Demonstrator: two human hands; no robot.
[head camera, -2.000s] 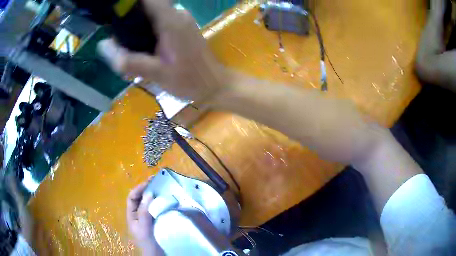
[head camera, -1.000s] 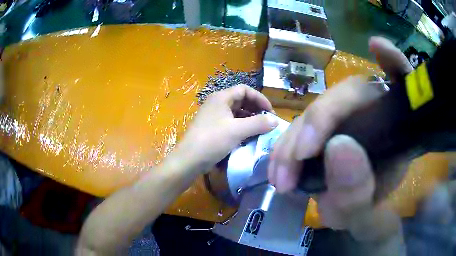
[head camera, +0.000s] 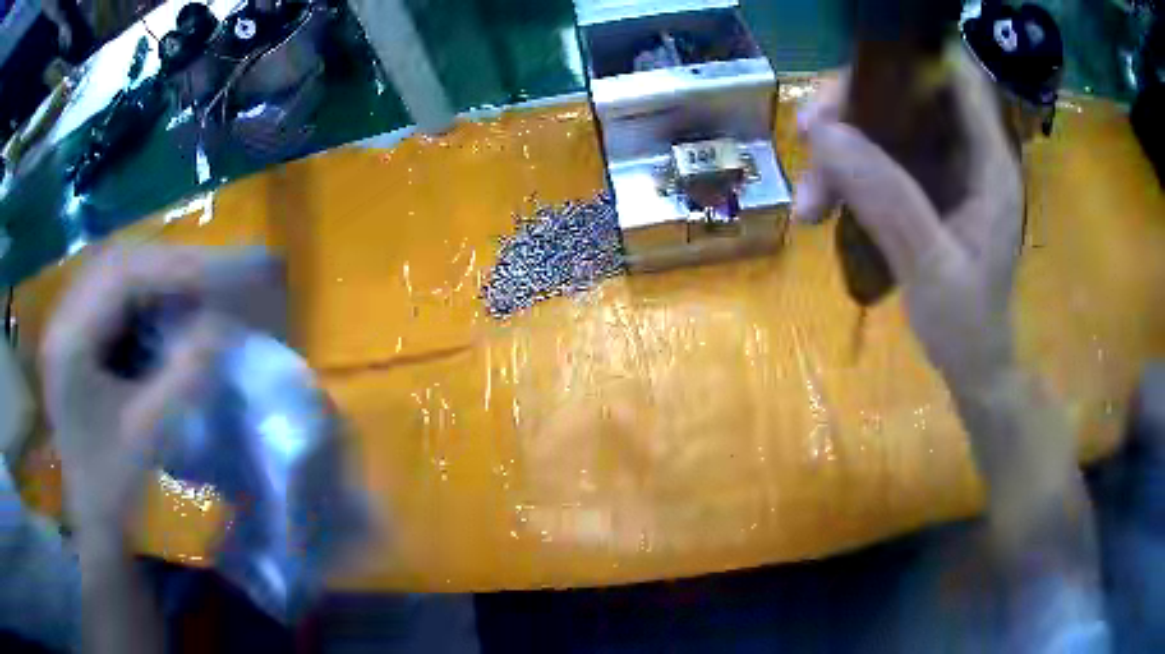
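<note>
My left hand (head camera: 121, 371) holds the silver-grey camera unit (head camera: 275, 422) at the left side of the bench; both are blurred, and the fingers wrap its upper left part. My right hand (head camera: 952, 217) holds the dark electric screwdriver (head camera: 901, 141) roughly upright, with its thin bit pointing down above the bench at the right. The silver screw feeder (head camera: 696, 109) stands at the back centre, left of the screwdriver. A loose heap of grey screws (head camera: 549, 256) lies against its left side.
The bench has shiny orange-yellow sheeting (head camera: 639, 473). Behind it runs a green belt (head camera: 498, 51) with black camera units (head camera: 249, 32) at the back left and another black round part (head camera: 1016, 45) at the back right. A blurred grey sleeve shows at the right edge.
The camera unit has moved from the centre to the far left in my left hand. My right hand and the screwdriver have come off the unit and are now upright, right of the feeder.
</note>
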